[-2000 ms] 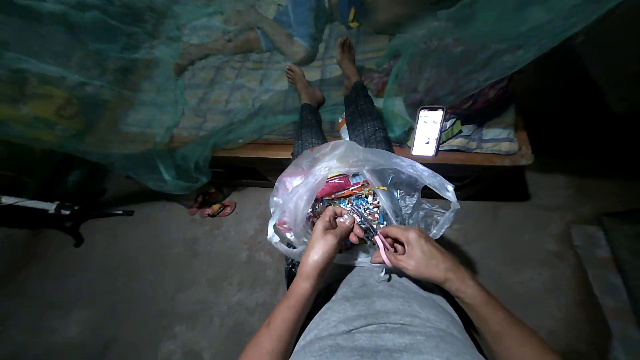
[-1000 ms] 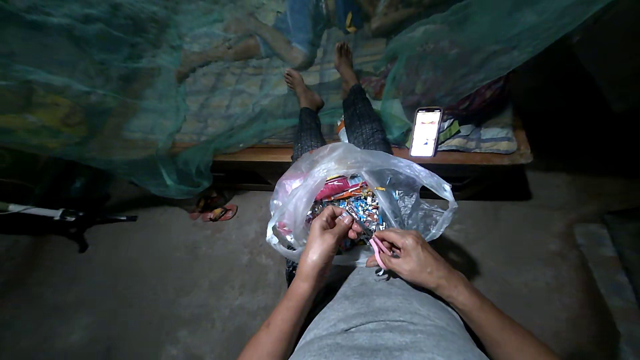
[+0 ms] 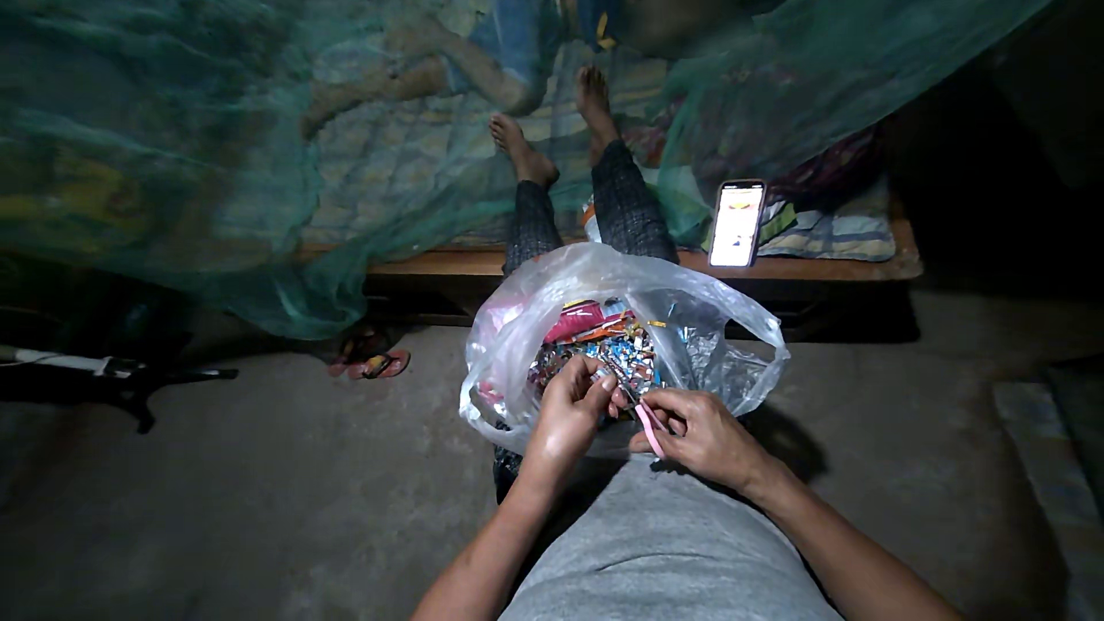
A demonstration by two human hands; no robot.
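Observation:
A translucent plastic bag (image 3: 509, 345) lies open on my lap, holding many small cut pieces of shiny colored wrapper (image 3: 634, 354) and a pink packet (image 3: 576, 321). Over its near side, my right hand (image 3: 703, 435) grips a pair of scissors by their pink handles (image 3: 649, 429), the blades pointing up and left toward my other hand. My left hand (image 3: 572, 405) pinches a small shiny piece between thumb and fingers, close to the blades. Exactly what that piece is cannot be made out, and the blades are partly hidden.
My outstretched legs rest on a wooden bed edge (image 3: 448, 268). A lit phone (image 3: 737, 224) leans there at the right, beside folded cloth (image 3: 841, 235). Green mosquito netting (image 3: 285, 285) hangs over the bed, with another person's legs behind it. Sandals (image 3: 379, 366) lie on the floor at left.
The scissors and my right hand have shifted slightly beside my left hand, which stays over the bag. The bag, phone and my legs keep their places.

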